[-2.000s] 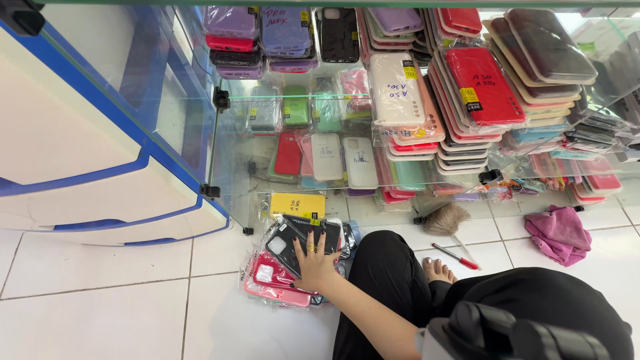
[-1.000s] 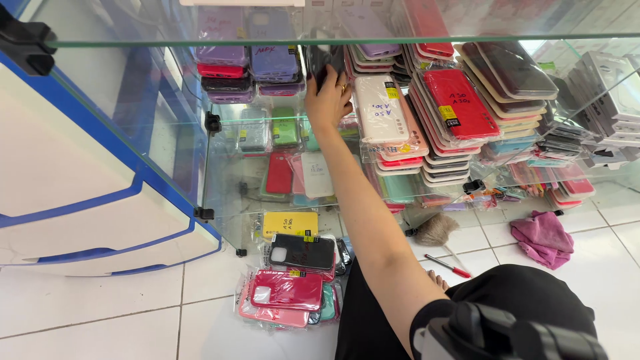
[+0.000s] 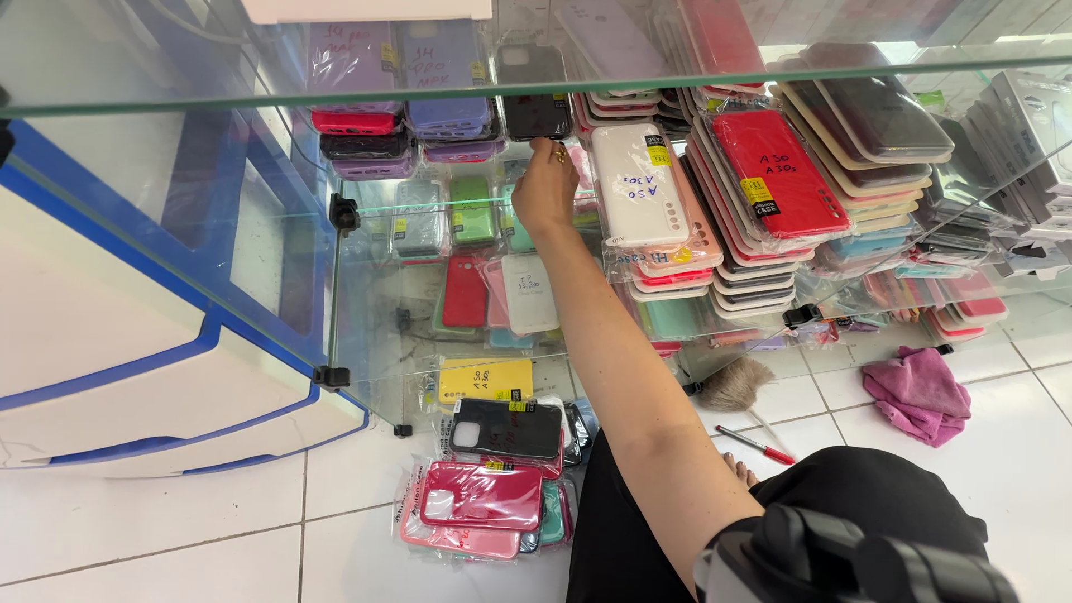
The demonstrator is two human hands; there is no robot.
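My right hand (image 3: 548,184) reaches over the glass shelves, fingers curled at the near edge of a black phone case in clear plastic (image 3: 533,92); whether they grip it is unclear. Purple (image 3: 352,63) and blue (image 3: 444,75) wrapped cases are stacked left of it. A white case (image 3: 641,188) tops a pile to the hand's right, beside a pile topped by a red case (image 3: 779,172). On the floor lie a yellow case (image 3: 486,379), a black case (image 3: 507,429) and a dark red case (image 3: 481,494), all wrapped. My left hand is out of view.
A glass shelf edge (image 3: 536,87) crosses above my hand, with black clips (image 3: 343,213) at the panel corners. A white and blue cabinet (image 3: 100,335) stands left. A duster (image 3: 737,383), a red pen (image 3: 756,445) and a pink cloth (image 3: 917,395) lie on the tiles.
My right hand has left the wrapped cases on the floor and moved up to the black case on the shelf. The dark red case on the floor pile is now uncovered.
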